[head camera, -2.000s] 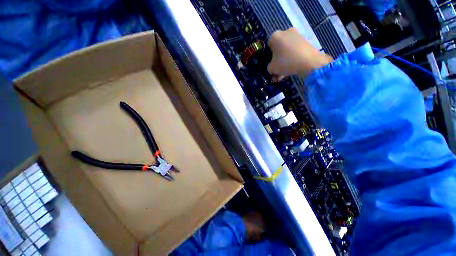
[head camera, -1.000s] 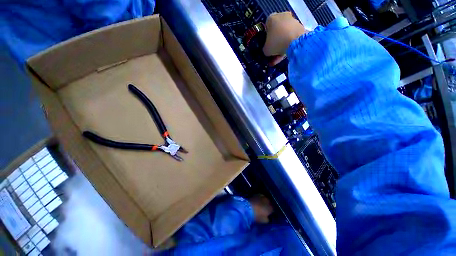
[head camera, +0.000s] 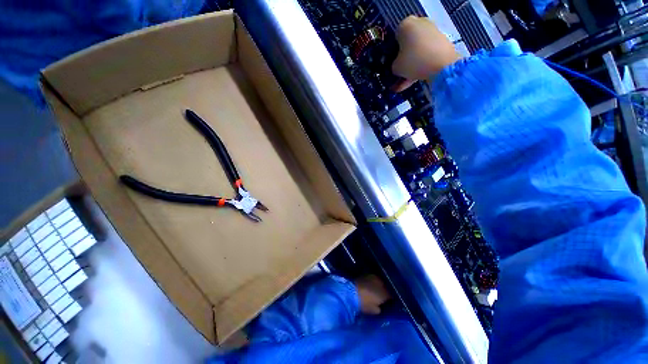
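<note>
My right hand (head camera: 420, 51) reaches over the black circuit board (head camera: 444, 217), beside a red-and-green toroidal coil (head camera: 369, 41). It is seen from the back; its fingertips point down and are hidden, so I cannot tell if it holds anything. My left hand (head camera: 372, 293) is small and dark at the bottom, beside the near side of the rail. Its fingers are unclear. Diagonal cutters (head camera: 245, 202) with black handles lie spread open in an open cardboard carton (head camera: 153, 266). White block components (head camera: 408, 133) stand on the board.
The silver line rail (head camera: 355, 135) runs diagonally between carton and board. Finned heat sinks (head camera: 472, 25) are beyond the board. Several white blocks in rows (head camera: 53, 266) sit in a box at lower left. Another person's blue smock (head camera: 106, 28) is at upper left. A blue cord (head camera: 579, 77) crosses upper right.
The view has shifted, so carton and cutters appear higher and further right than two seconds ago. My right hand stays over the board by the coil. My left hand stays low by the rail.
</note>
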